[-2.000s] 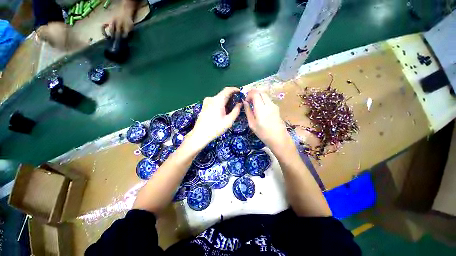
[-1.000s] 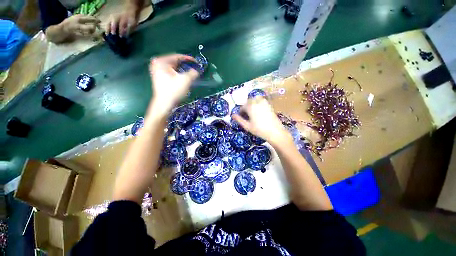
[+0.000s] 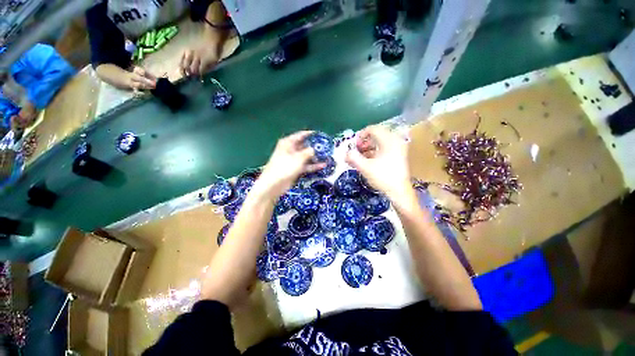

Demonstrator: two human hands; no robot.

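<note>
My left hand [image 3: 284, 165] holds a round unit [image 3: 320, 144], a dark disc with a blue-white pattern, above the back edge of the heap. My right hand [image 3: 379, 158] is just right of it, fingertips pinched near a small reddish spot that looks like a leaded component [image 3: 364, 143]; the hands are apart. Many more round units [image 3: 296, 277] are heaped on the white board [image 3: 327, 299] below my hands. A loose pile of small red-brown leaded components [image 3: 477, 170] lies to the right on the brown bench surface.
The green belt [image 3: 167, 156] crosses behind, carrying round units [image 3: 127, 142] and black cylinders [image 3: 90, 167]. A pale post [image 3: 438, 62] stands at the belt edge. A person's hands [image 3: 198, 61] work opposite beside green parts [image 3: 154, 42]. Cardboard trays [image 3: 90, 264] are left, a blue bin [image 3: 515, 284] lower right.
My left hand has come back from over the belt to the heap with a disc in it. A disc with a wire now lies farther left on the belt. The view has shifted.
</note>
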